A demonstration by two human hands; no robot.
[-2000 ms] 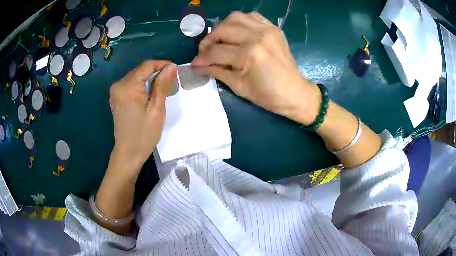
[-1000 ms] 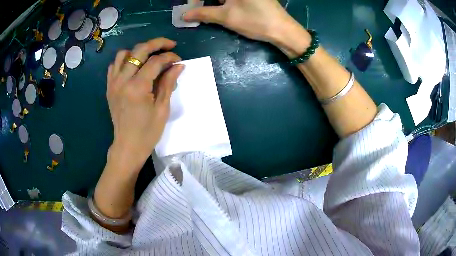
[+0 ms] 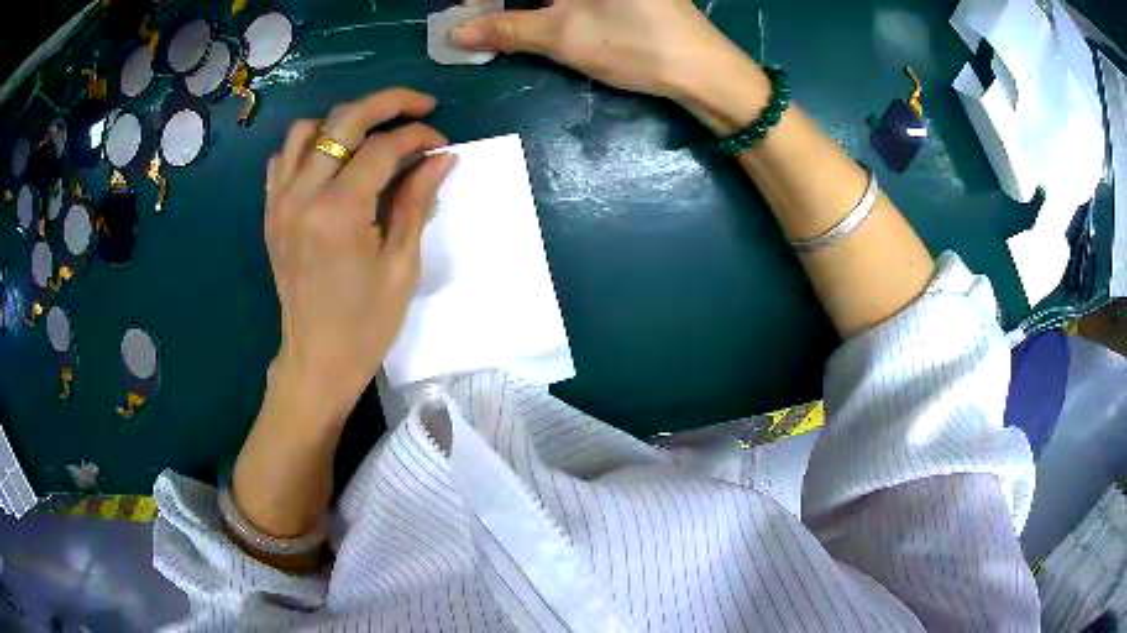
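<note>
My left hand pinches the upper left edge of a white adhesive sheet, whose lower end lies by my shirt. My right hand is at the top edge, partly cut off. Its thumb presses on a whitish-grey adhesive piece on the mat. The display module at that spot is not visible; the piece or the frame's edge hides it.
Several grey-faced round modules with gold tails lie at left, with a dark square part among them. A dark-faced module lies at right. Waste liner is heaped at far right. Yellow-black tape runs along the near edge.
Since two seconds ago, my right hand has moved up from the sheet's top with the grey adhesive piece, now at the top edge. My left hand stays on the sheet. Little differs from one second ago.
</note>
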